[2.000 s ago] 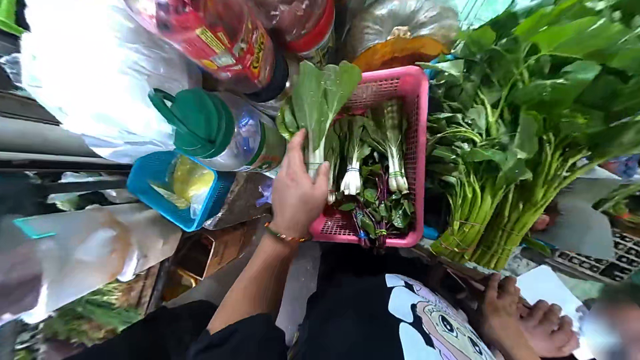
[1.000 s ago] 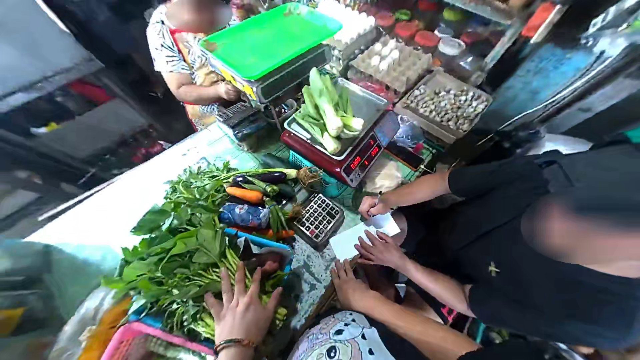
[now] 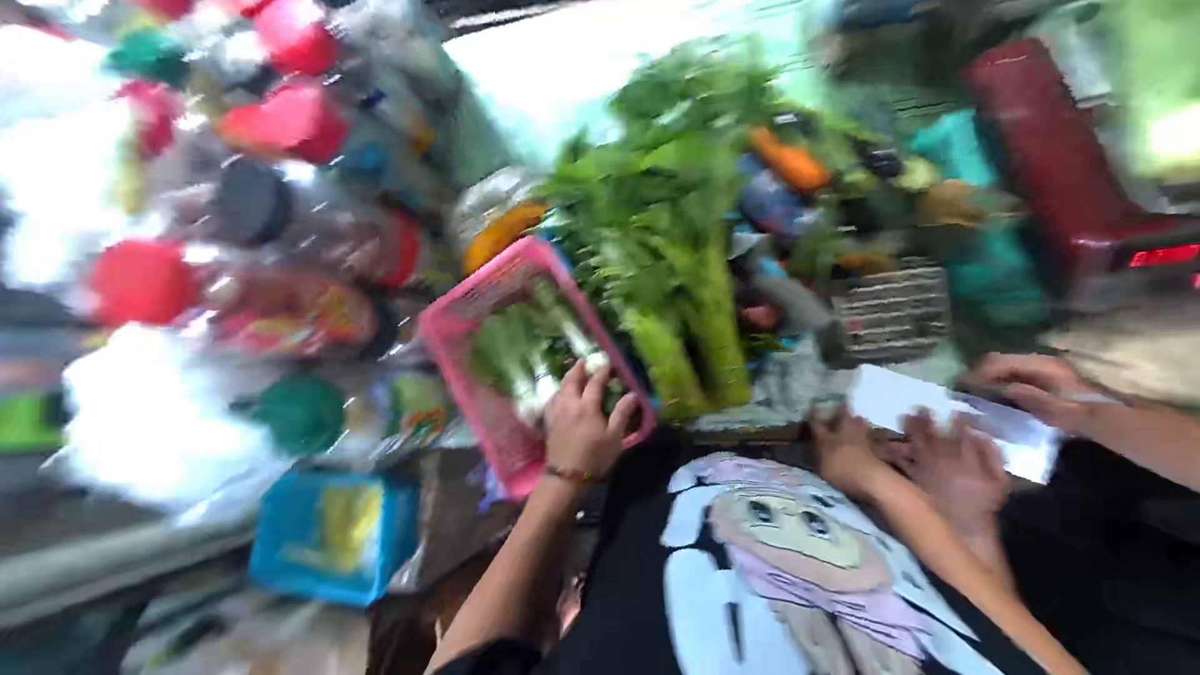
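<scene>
My left hand (image 3: 586,422) is over the near end of a pink plastic basket (image 3: 455,375), its fingers touching white-stemmed leafy greens (image 3: 544,361). Blur hides whether they grip a bunch. At the counter's near edge is my right hand (image 3: 844,448), beside white paper (image 3: 895,398); its finger posture is unclear. Another person's hand (image 3: 952,464) lies at the paper, and that person's other hand (image 3: 1041,384) is at its right side. Large leafy green bunches (image 3: 656,244) with thick stems stand just right of the basket.
Jars with red lids (image 3: 141,281) crowd the left. A blue container (image 3: 323,539) sits at lower left, and a cut pumpkin (image 3: 502,234) behind the basket. Right of the greens are a carrot (image 3: 790,159), a calculator (image 3: 891,309) and a red scale (image 3: 1059,150).
My left hand has moved from the large leafy greens to the bunches in the pink basket. The view has swung strongly left. My right hand stays near the paper.
</scene>
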